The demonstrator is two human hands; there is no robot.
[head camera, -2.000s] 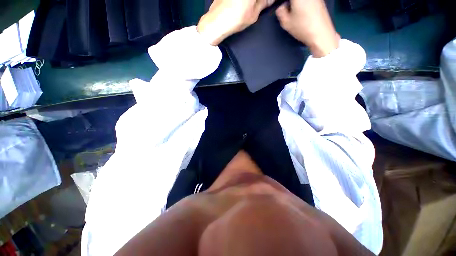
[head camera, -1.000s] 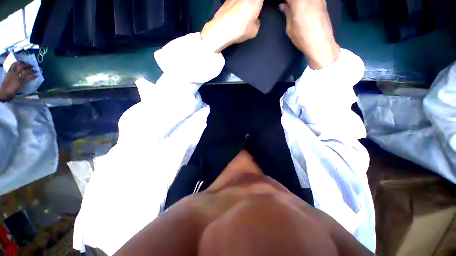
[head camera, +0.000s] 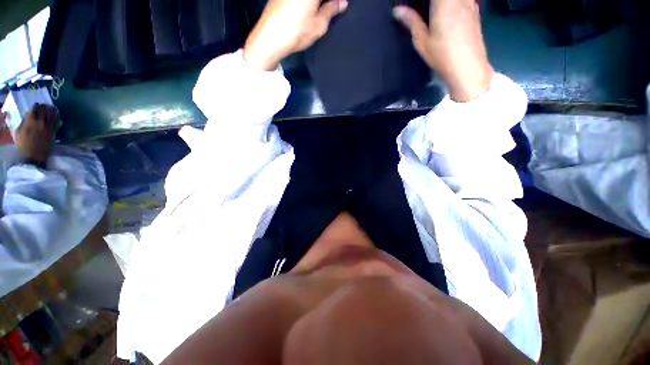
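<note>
A matte black blank (head camera: 360, 64) lies at the bench's front edge, in the top middle of the head view; its far end is cut off by the picture's top edge. My left hand (head camera: 292, 27) is at its left side, thumb on or at the blank's edge. My right hand (head camera: 455, 46) is at its right side, thumb over the blank. Both hands hold the blank between them, thumbs spread apart from the fingers. The fingertips are partly hidden or out of the picture at the top.
A row of black formed pieces (head camera: 132, 36) lies at the left on the green bench (head camera: 531, 71). More dark pieces (head camera: 584, 25) lie at the right. At far left a neighbour's hand (head camera: 37, 132) touches white cards (head camera: 28, 100). A pale sleeve (head camera: 591, 157) is at right, above a brown carton (head camera: 613, 321).
The blank's near end has gone from a pointed corner to a nearly straight edge. My hands have moved apart, the left one leftward. The neighbour's hand has come into view at the white cards.
</note>
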